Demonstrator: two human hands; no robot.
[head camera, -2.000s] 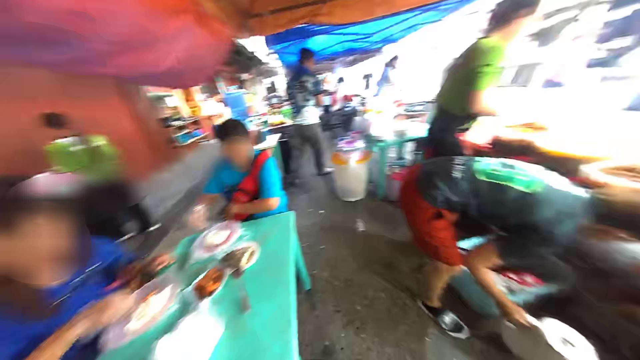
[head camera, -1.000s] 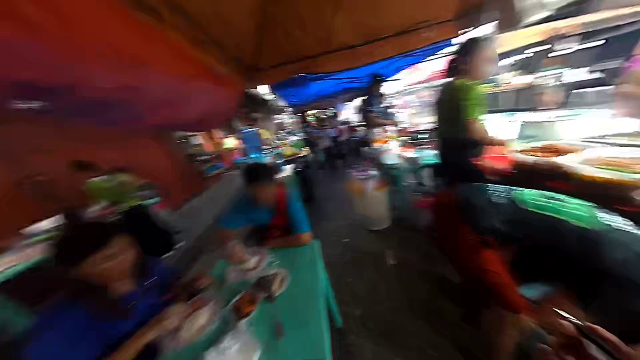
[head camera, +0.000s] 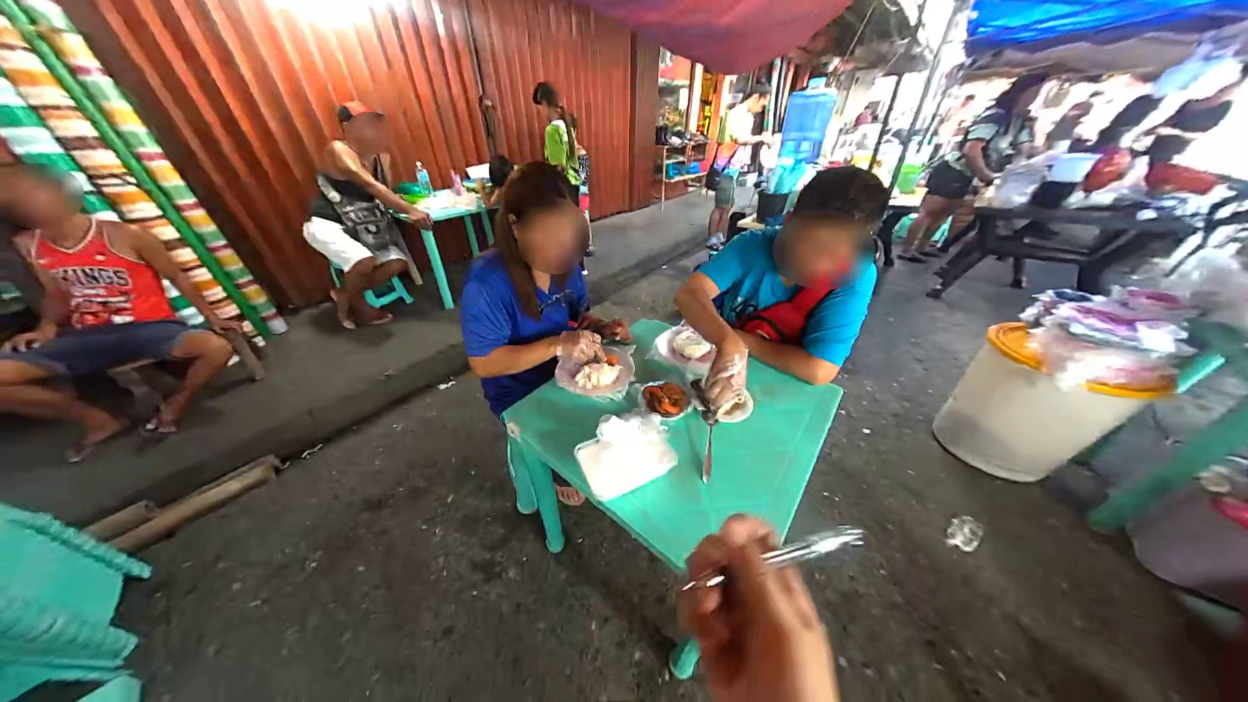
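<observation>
My right hand (head camera: 746, 604) is closed around a shiny metal utensil (head camera: 814, 548), whose far end points right; blur hides its exact kind. This hand is in front of the near corner of a green plastic table (head camera: 751, 468). My left hand is out of view. On the table are a white container in a plastic bag (head camera: 624, 458), a bowl of reddish-brown food (head camera: 666, 399), a spoon (head camera: 708, 453) and two plates with white food (head camera: 597, 374) (head camera: 690, 343). A seated person's plastic-covered hand (head camera: 726, 375) is over a small bowl (head camera: 736, 406).
Two people sit at the table's far side, in blue (head camera: 517, 322) and turquoise (head camera: 848, 302) shirts. Green plastic stools (head camera: 58, 604) stand at lower left. A white bucket with an orange rim (head camera: 1014, 419) is at right; crumpled plastic (head camera: 963, 533) lies on the ground nearby. Other people sit along the red wall.
The view has turned left, towards the table. My right hand, at the lower right edge one second ago with a shiny object, now shows near the bottom middle.
</observation>
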